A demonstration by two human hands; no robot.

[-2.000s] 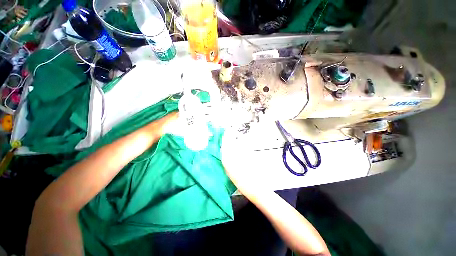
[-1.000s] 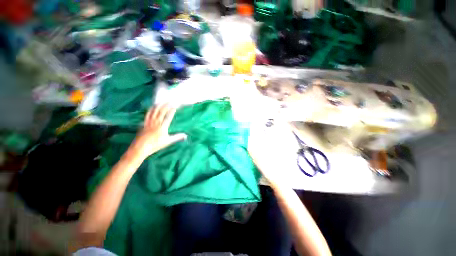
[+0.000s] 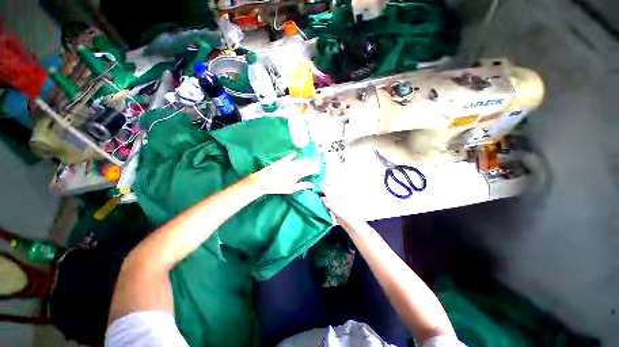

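Observation:
A green garment piece (image 3: 292, 227) lies bunched over the white table's front edge and hangs onto my lap. My left hand (image 3: 288, 175) rests on it near the needle end of the cream sewing machine (image 3: 434, 101); its fingers are partly washed out by glare, and I cannot tell whether they grip. My right hand (image 3: 332, 203) is at the cloth's right edge, mostly lost in glare. The presser foot and needle area is glared out. Thread scissors (image 3: 402, 177) with dark handles lie on the table under the machine arm.
A dark bottle with a blue cap (image 3: 216, 95), a clear bottle (image 3: 262, 83) and an orange-yellow bottle (image 3: 300, 76) stand behind the cloth. A yellow-handled tool (image 3: 108, 205) hangs at the left. Another machine (image 3: 51, 139) is at far left. Green cloth (image 3: 502, 315) lies on the floor at right.
My left hand has moved from the cloth's left side to near the needle area. More green cloth is now bunched on the table at left. The view has shifted. The scissors still lie under the arm.

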